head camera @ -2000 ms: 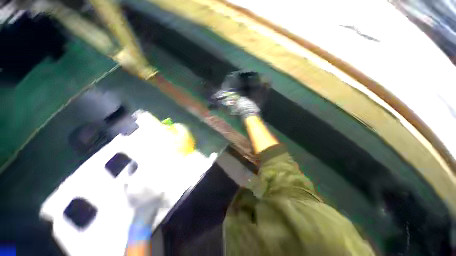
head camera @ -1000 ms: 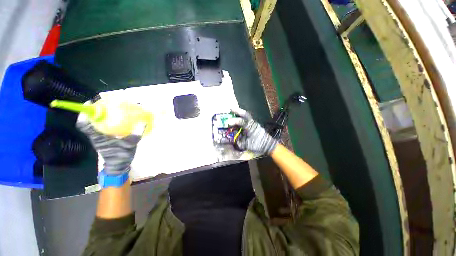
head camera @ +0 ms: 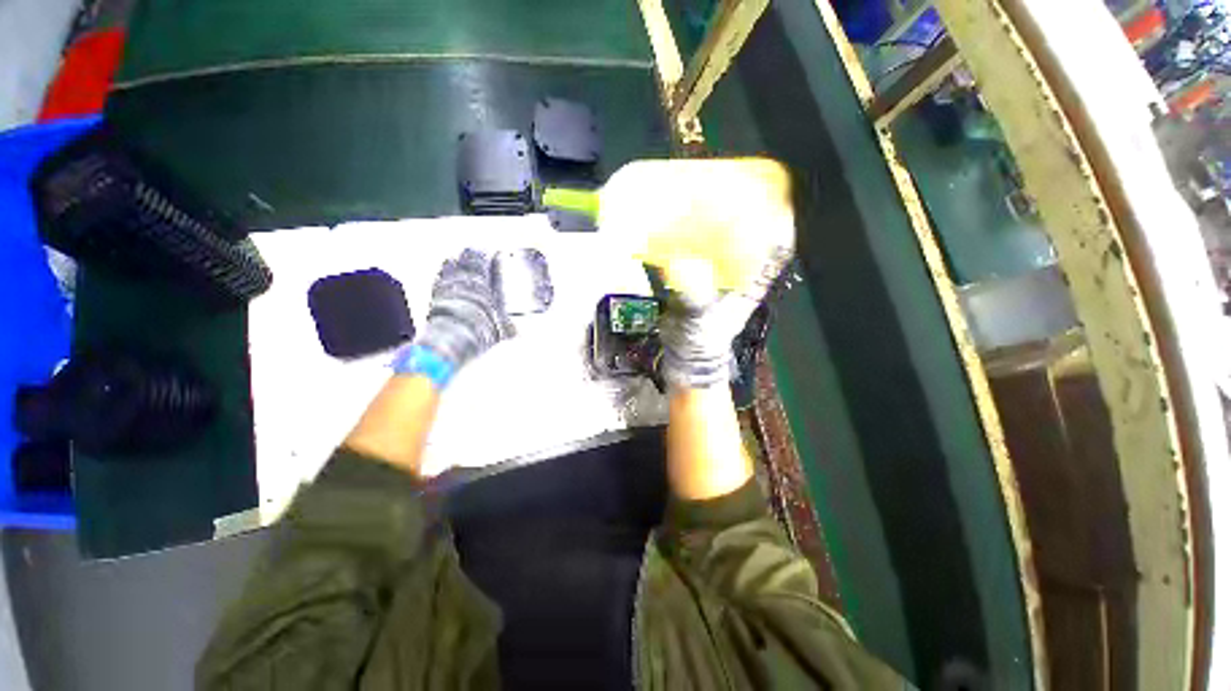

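My right hand [head camera: 709, 324], in a grey-white glove, grips a squeeze bottle [head camera: 716, 209] of yellow liquid, its green nozzle pointing left. The open black housing with a green circuit board [head camera: 632, 319] lies on the white sheet [head camera: 473, 419], just left of that hand. My gloved left hand [head camera: 464, 308] is on the sheet, its fingers beside a shiny back plate [head camera: 524, 281]. Whether they grip it is unclear. Another black back plate [head camera: 361, 313] lies flat further left.
Black plates are piled at the sheet's far edge [head camera: 496, 169], with another plate [head camera: 567, 131] beside them. Ribbed stacked covers [head camera: 189, 236] lean by the blue bin [head camera: 27, 270] at left. The cream frame [head camera: 945, 338] and green conveyor [head camera: 864, 405] are at right.
The bottle has passed from my left hand to my right, which has let go of the housing. My left hand has moved right to the plate. The black plate at left is now uncovered.
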